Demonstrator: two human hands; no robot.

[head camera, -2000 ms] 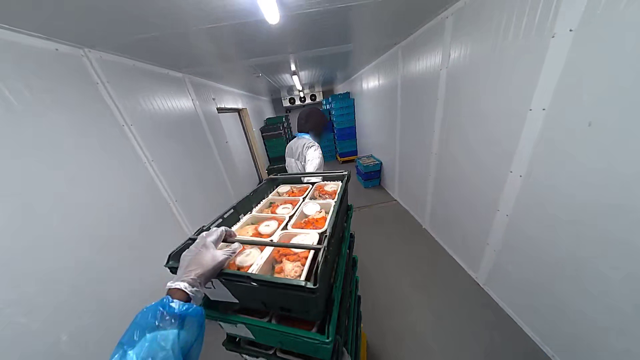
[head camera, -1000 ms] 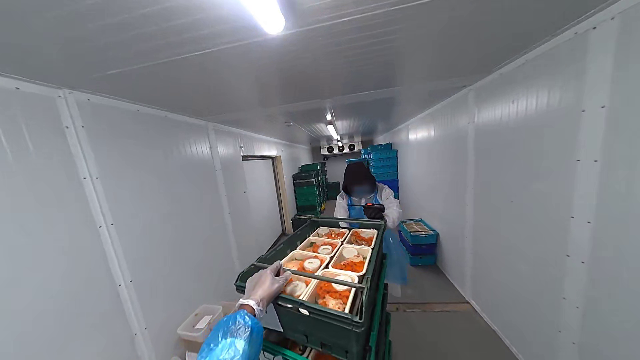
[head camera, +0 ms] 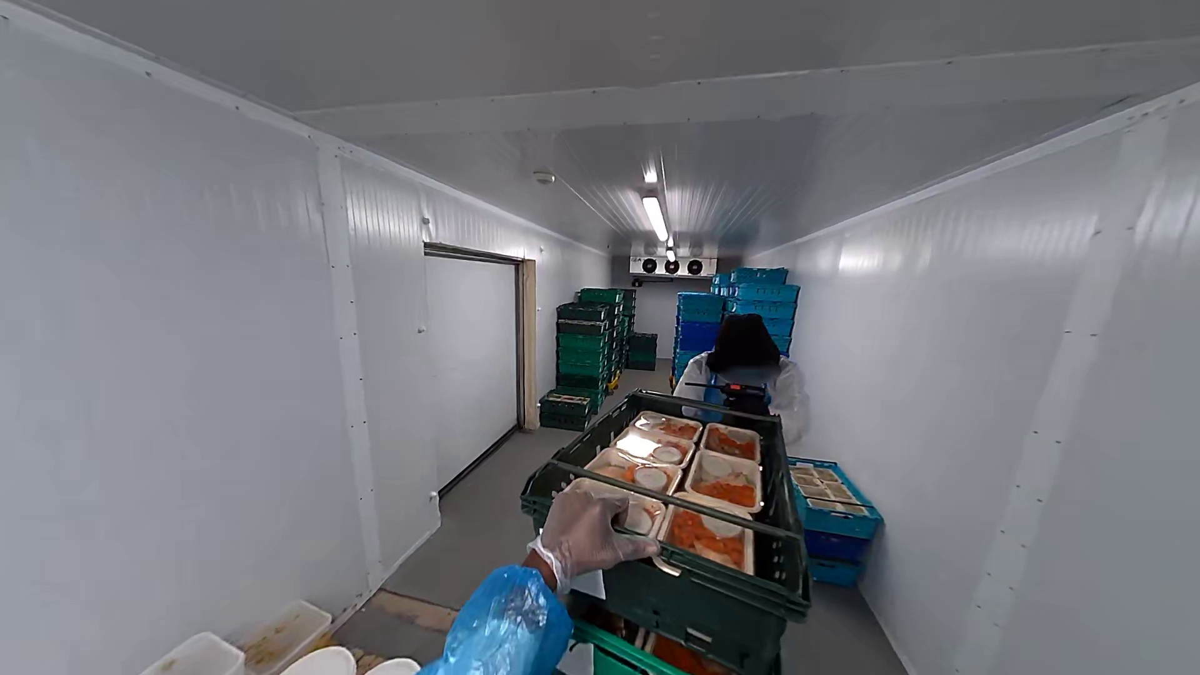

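Observation:
My left hand (head camera: 595, 536), in a clear glove with a blue plastic sleeve cover, grips the near rim of a dark green plastic crate (head camera: 689, 591). Inside the crate lie several sealed food trays (head camera: 710, 536) with orange food and small round white tubs. This crate tops a stack; a brighter green crate (head camera: 623, 651) shows beneath it. Beyond the stack's far end is a co-worker (head camera: 745, 352) in a dark head covering and white coat, close to a dark device with a red part (head camera: 741, 390). My right hand is out of view.
Blue crates (head camera: 834, 520) with trays stand low by the right wall. Green crate stacks (head camera: 583, 352) and blue stacks (head camera: 698, 323) rise further back. At lower left are translucent plastic containers (head camera: 286, 637). A doorway (head camera: 473, 361) opens in the left wall, with its white door panel filling it.
The co-worker, facing away two seconds ago, now faces the stack from its far end. My left hand stays on the crate's near rim. The view has shifted, with containers at lower left now plainer.

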